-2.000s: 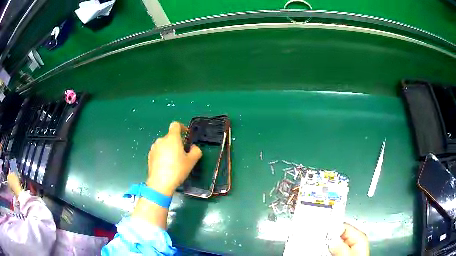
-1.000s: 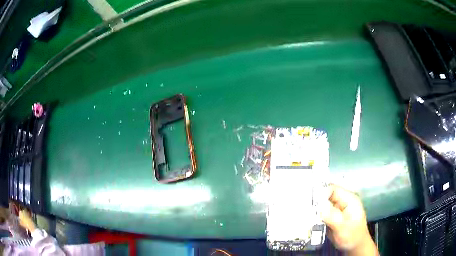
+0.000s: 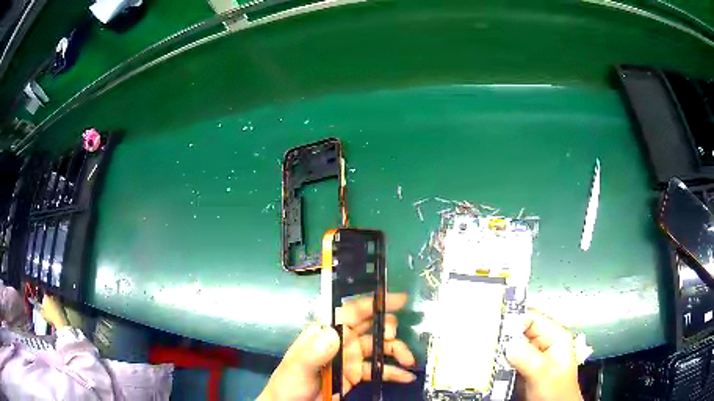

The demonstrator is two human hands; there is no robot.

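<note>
My left hand (image 3: 309,364) holds an orange-rimmed mid-frame (image 3: 356,270) upright by its long sides, its lower end cut off by the picture's edge. My right hand (image 3: 546,352) holds a phone screen assembly (image 3: 474,313) by its right edge, open back up, with the board at the far end and a bright battery below. The two parts are apart. A spare mid-frame (image 3: 293,207) lies on the green bench behind my left hand, bench showing through its window. A pile of tiny sticks (image 3: 427,243) lies left of the phone, partly hidden by it.
White tweezers (image 3: 592,205) lie right of the phone. Black trays stand at the right (image 3: 661,125), with a dark phone (image 3: 693,227) lying across one. Another phone tray (image 3: 76,251) and a pink object (image 3: 91,140) are at the left. A person's sleeve (image 3: 59,368) shows at lower left.
My left hand, out of view one second ago, now holds a mid-frame in front of me. The earlier two frames lay together; one remains on the bench. The view has shifted.
</note>
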